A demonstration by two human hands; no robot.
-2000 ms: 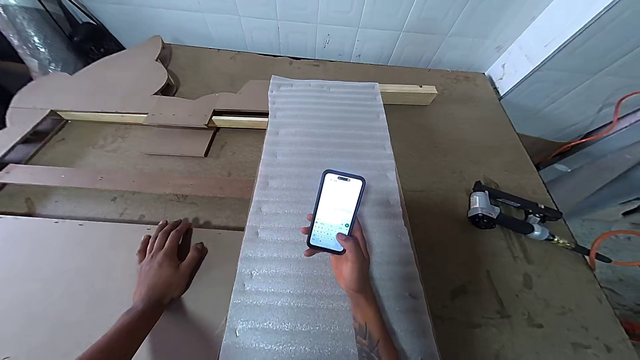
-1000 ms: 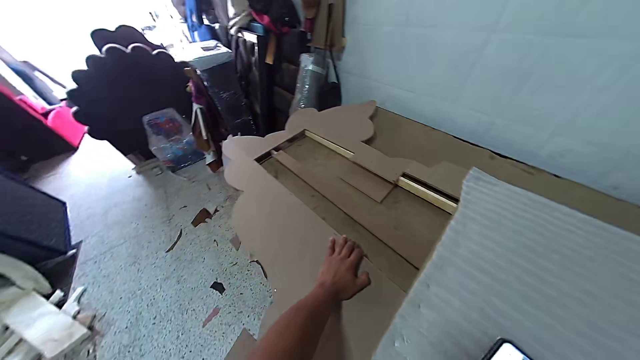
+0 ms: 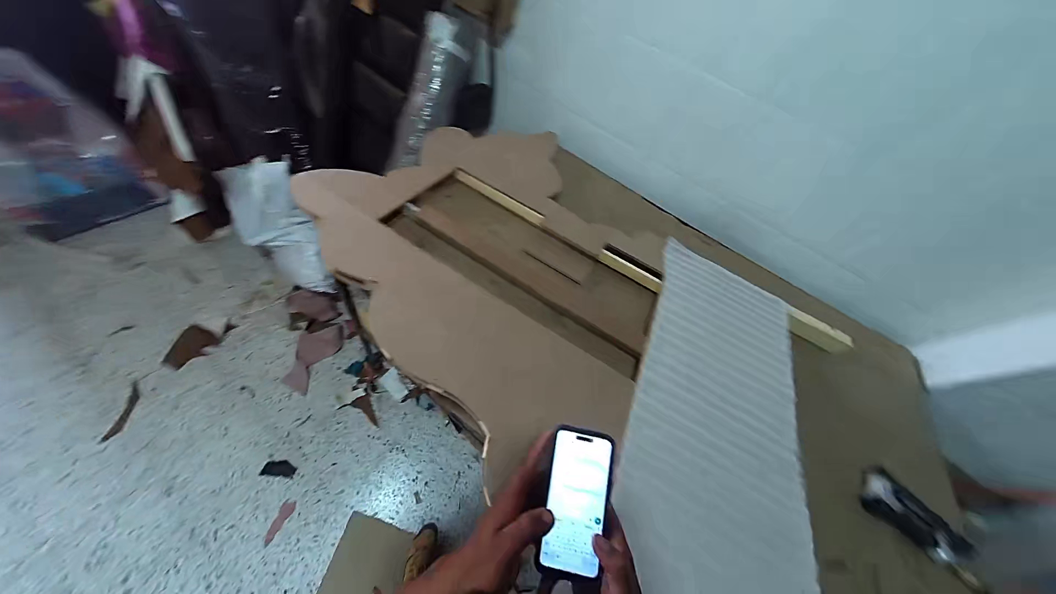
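A smartphone (image 3: pixel 576 503) with a lit screen is held upright between both my hands, low in the head view. My left hand (image 3: pixel 507 528) grips its left side, the thumb over the screen edge. My right hand (image 3: pixel 617 557) is on its lower right side, thumb at the screen, and is partly hidden by the phone. Beneath and beyond the hands lies a scalloped fibreboard panel (image 3: pixel 462 330) with a long opening framed by wood strips. Across its right part runs a sheet of ribbed white foam (image 3: pixel 718 429). A wooden batten (image 3: pixel 817 330) sticks out past the foam.
A pneumatic nail gun or stapler (image 3: pixel 916 516), blurred, lies on the worktable (image 3: pixel 866 429) at the right. Scraps of material (image 3: pixel 318 342) litter the speckled floor (image 3: pixel 181 462) at left. A pale wall (image 3: pixel 742 124) borders the table. Wrapped rolls (image 3: pixel 429 91) stand behind the panel.
My left hand has left the panel, where it rested a second ago, and now holds the phone together with my right hand. The view has swung left and partly back.
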